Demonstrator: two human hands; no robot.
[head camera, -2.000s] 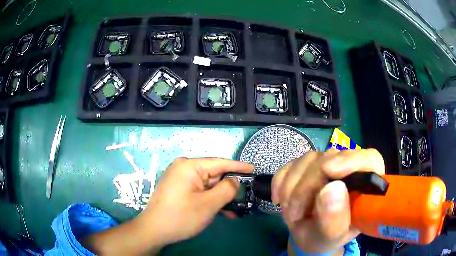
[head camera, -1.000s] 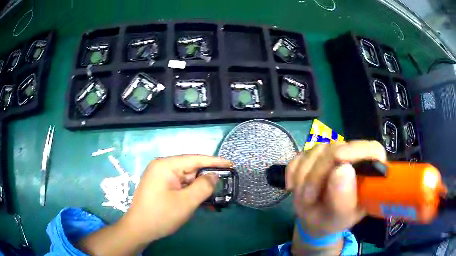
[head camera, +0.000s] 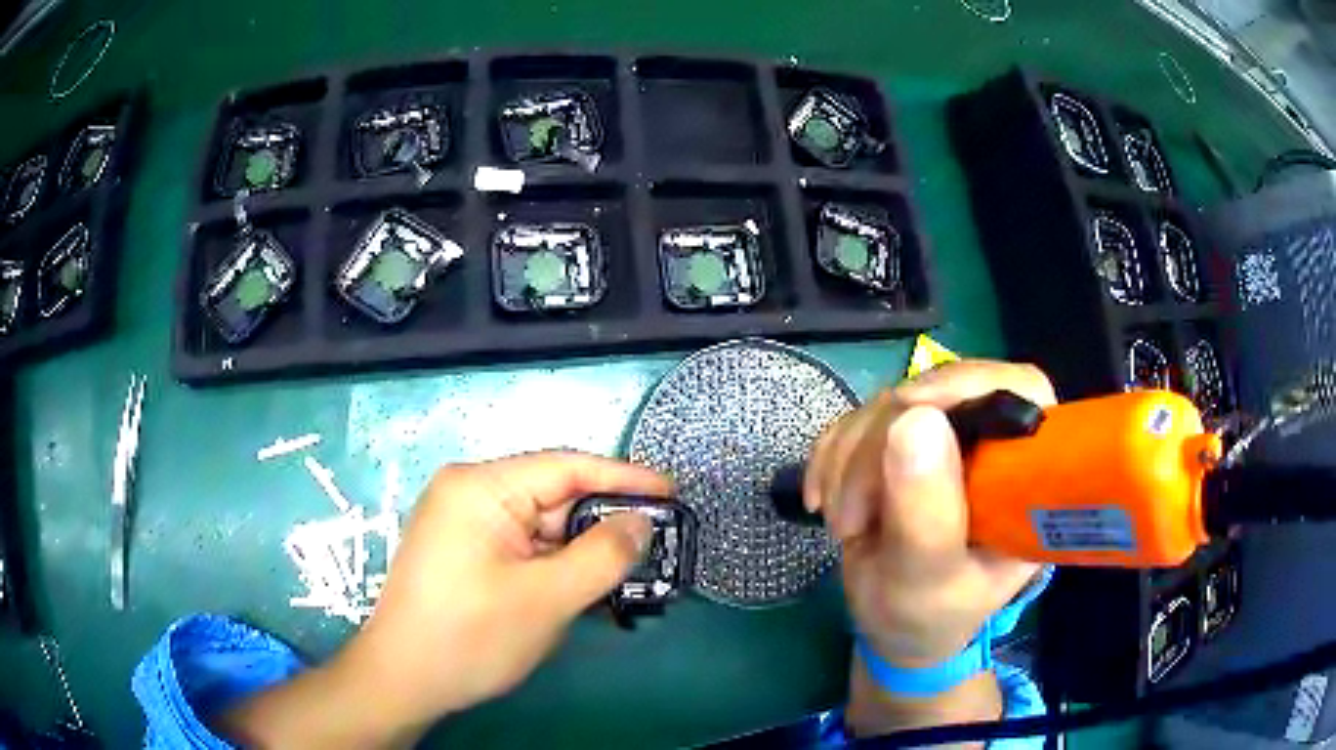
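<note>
My left hand (head camera: 498, 572) holds a black rounded-square watch housing (head camera: 667, 554), open side up, with the thumb inside it and silvery parts showing. My right hand (head camera: 916, 513) grips an orange electric screwdriver (head camera: 1092, 476) lying sideways. Its black nose (head camera: 793, 492) points left over the grey speckled screw plate (head camera: 733, 425), apart from the housing. The screwdriver tip is too small to make out. The housing is at the plate's lower left edge. No single screw can be told.
A black foam tray (head camera: 586, 349) behind holds housings in all but one pocket. More trays stand left (head camera: 100, 301) and right (head camera: 996, 191). Tweezers (head camera: 126, 491) and white strips (head camera: 334, 564) lie left. A yellow packet (head camera: 929, 355) is partly hidden by my right hand. A black cable crosses bottom right.
The screwdriver nose has moved off the housing to the right, and its orange body has swung up and left. The housing has come into view in my left hand. The whole view has shifted slightly.
</note>
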